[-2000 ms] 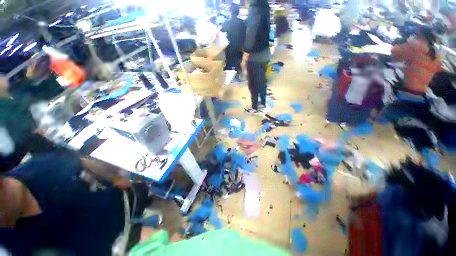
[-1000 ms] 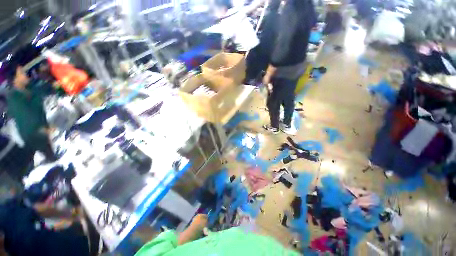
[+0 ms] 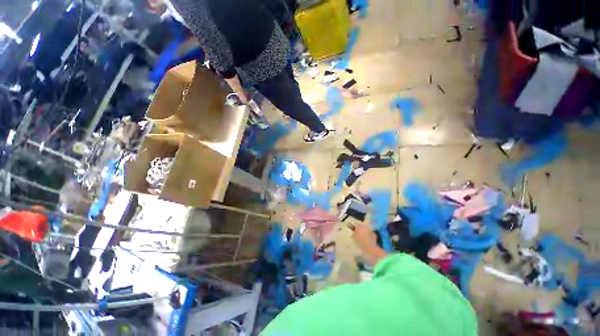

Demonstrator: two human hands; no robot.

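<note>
My left hand (image 3: 363, 237) reaches forward past my green sleeve in the lower middle. It is small and blurred against the scraps on the floor, and its fingers and anything in it cannot be made out. My right hand is not in view. Nearest in front are two open brown cartons, left of centre. The lower carton (image 3: 193, 177) holds small pale curled strips. The upper carton (image 3: 195, 98) stands against it, and its inside is mostly hidden.
A person in dark clothes (image 3: 260, 39) stands beside the cartons. A yellow bin (image 3: 322, 29) is behind. Blue scraps (image 3: 421, 213) and pink scraps (image 3: 319, 223) litter the tan floor. A blue-edged table (image 3: 181, 305) is lower left, a red bin (image 3: 514, 59) upper right.
The view has tilted down and moved forward. The cartons and the standing person look nearer and further left. My left hand has moved up and right in the picture.
</note>
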